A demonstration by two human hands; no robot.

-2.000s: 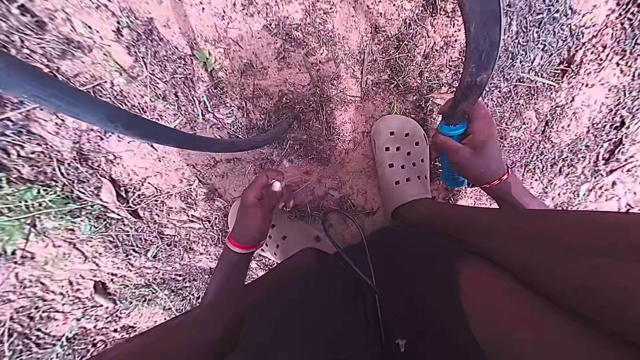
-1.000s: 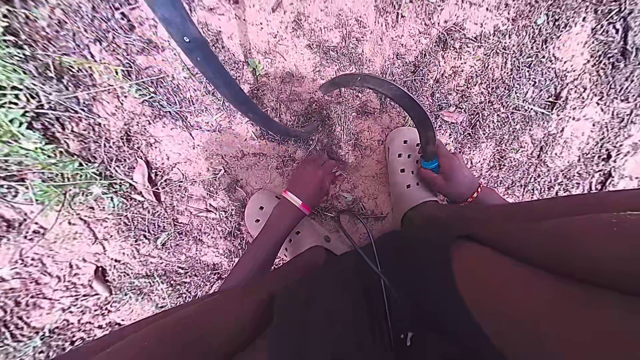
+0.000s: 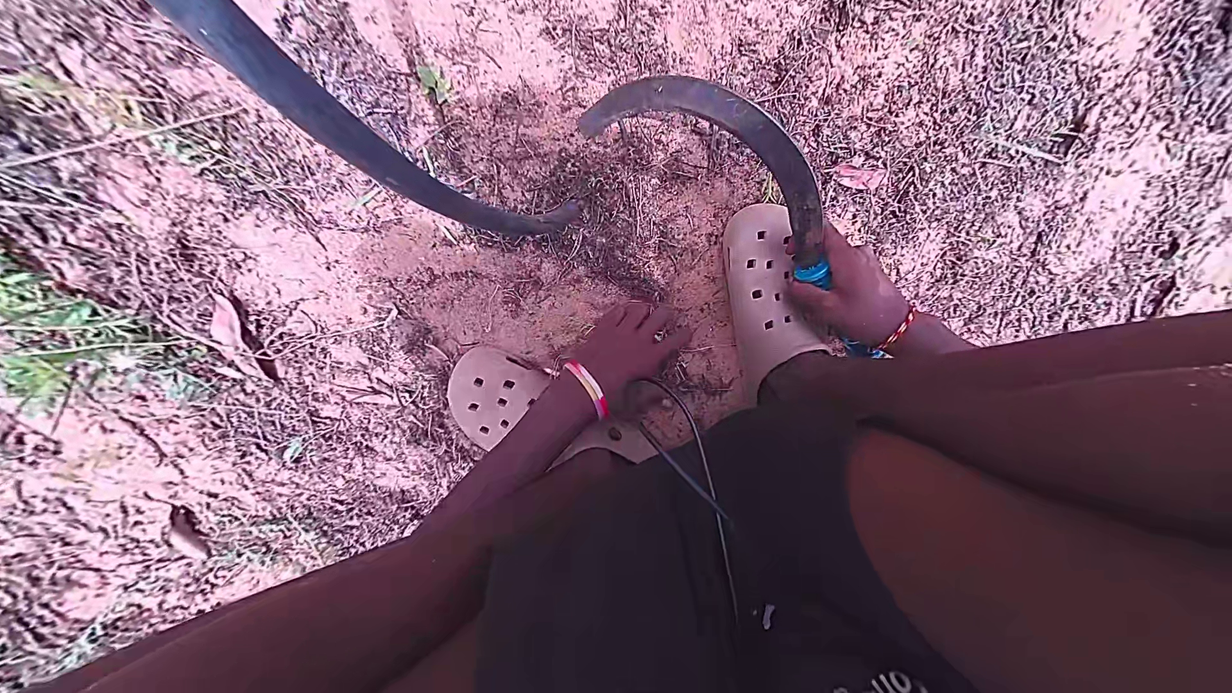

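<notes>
My right hand (image 3: 852,289) is closed around the blue handle (image 3: 813,275) of a sickle. The sickle's curved dark blade (image 3: 760,130) rises over the toe of my right clog and bends left, its tip above the soil. My left hand (image 3: 630,342), with a ring and a wristband, reaches down to the reddish soil between my feet, back of the hand up. Its fingers are bent, and whether anything is under them cannot be told. A dark curved hose or tube (image 3: 385,164) comes in from the top left and ends near the soil ahead of my left hand.
My perforated beige clogs, the left (image 3: 496,395) and the right (image 3: 760,279), stand on reddish ground. A dark cord (image 3: 703,443) hangs from my shorts near my left wrist. Dry stalks and leaves (image 3: 231,332) lie around, with green grass (image 3: 58,337) at the left.
My left hand, earlier raised with a small pale thing at its fingers, is now down at the soil. The sickle blade has turned from pointing up to curving left. The view has shifted.
</notes>
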